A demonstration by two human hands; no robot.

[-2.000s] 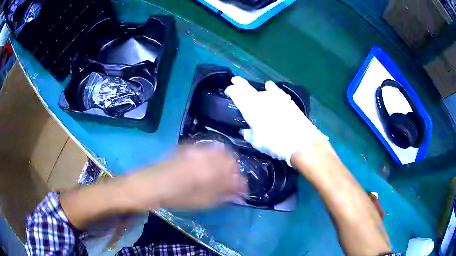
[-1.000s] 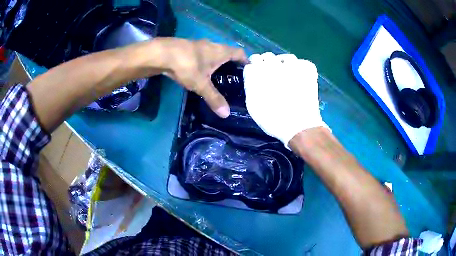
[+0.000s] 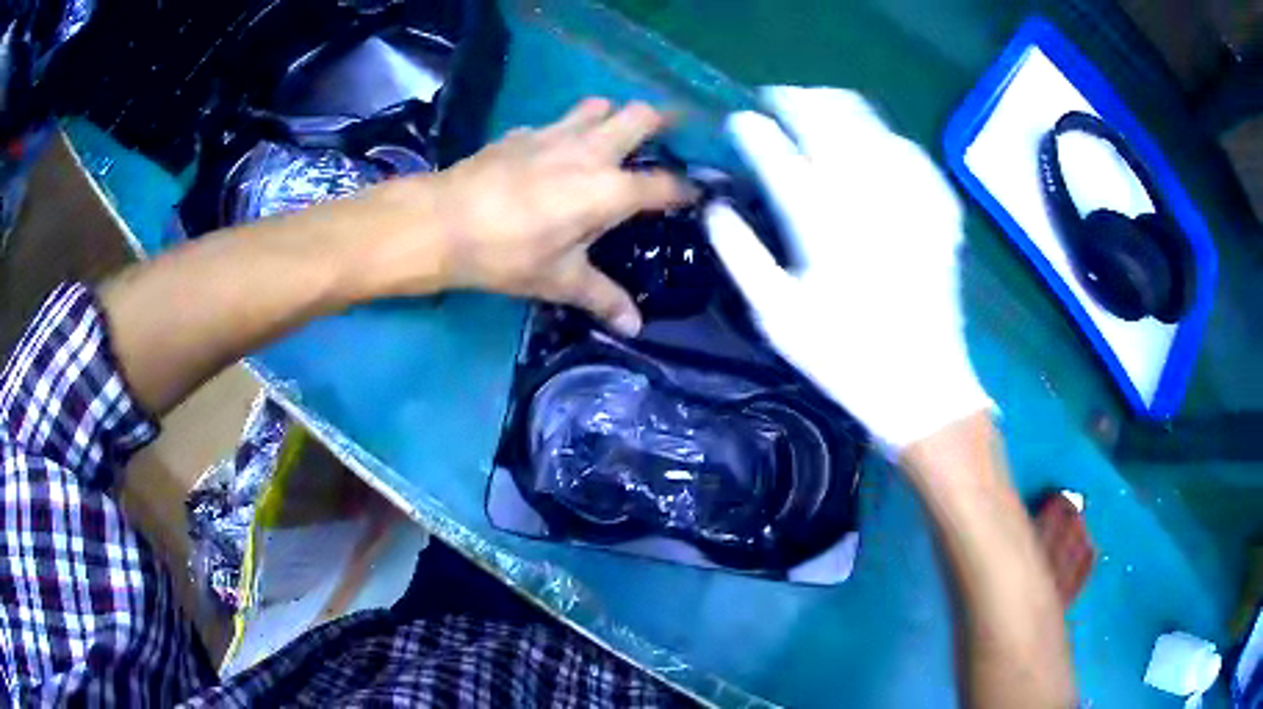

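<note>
A black plastic insert (image 3: pixel 515 515) lies on the bench in front of me. Its lower hollow holds a clear bag with dark contents (image 3: pixel 665 450). A glossy black unit (image 3: pixel 668 263) shows in the upper hollow, partly hidden by my hands. My bare left hand (image 3: pixel 561 208) is over its left end, thumb and fingers spread around it; whether it grips is unclear. My right hand (image 3: pixel 866 263), in a white glove, is over the right end with thumb and fingers apart, slightly blurred.
Another insert with a bag (image 3: pixel 298 180) is at upper left, partly behind my left forearm. A blue-rimmed tray (image 3: pixel 970 153) holds headphones (image 3: pixel 1143 263) at right. A brown cloth (image 3: pixel 1064 547) lies beside my right wrist, and a small white object (image 3: pixel 1181 665) at lower right. An open carton (image 3: pixel 180 457) is at left.
Two seconds ago my left hand was blurred over the lower hollow; it is now at the upper hollow. In the last second my right hand's fingers have spread and it has shifted right.
</note>
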